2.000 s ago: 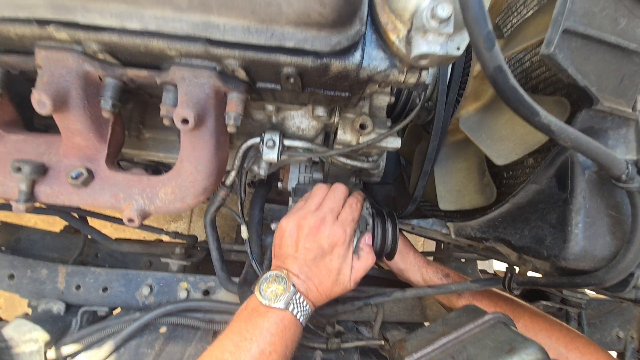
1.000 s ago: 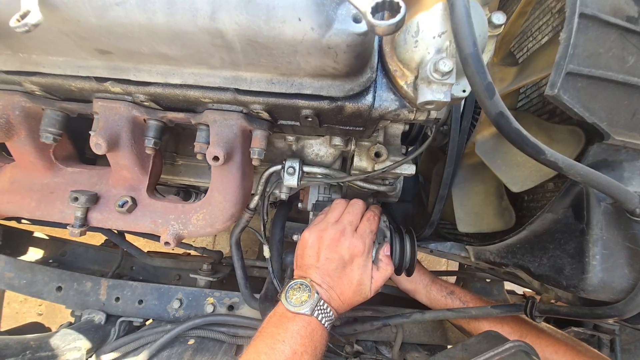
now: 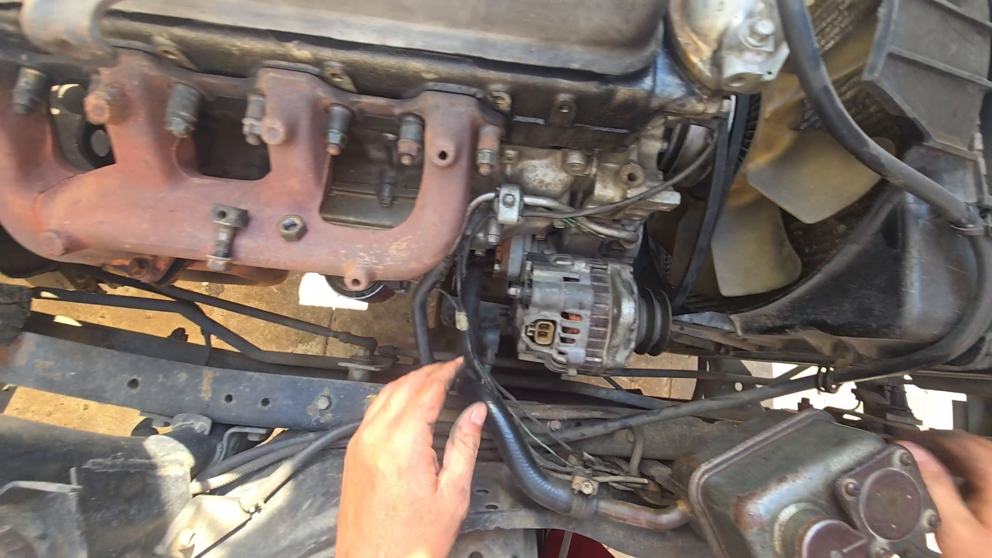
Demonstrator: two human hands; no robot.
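Note:
An alternator [image 3: 577, 314] with a black grooved pulley [image 3: 655, 322] sits below the front of the engine block, no hand on it. My left hand [image 3: 415, 457] is below and left of it, palm inward, thumb and fingers apart beside a black rubber hose [image 3: 504, 434]; whether the fingertips touch the hose is unclear. That hose runs down to a metal pipe on a green-grey metal reservoir [image 3: 775, 480]. My right hand [image 3: 949, 480], partly blurred and cut by the frame edge, is at the reservoir's right side. Its grip cannot be made out.
A rusty exhaust manifold [image 3: 256, 186] spans the upper left. Fan blades [image 3: 752, 240] and a drive belt [image 3: 717, 194] stand right of the engine. A steel frame rail [image 3: 194, 380] crosses the lower left. A thick black hose [image 3: 852, 147] curves down the right side.
Both hands have left the alternator, which they were around before. The left hand has moved down from it, and the right hand is now at the reservoir on the right.

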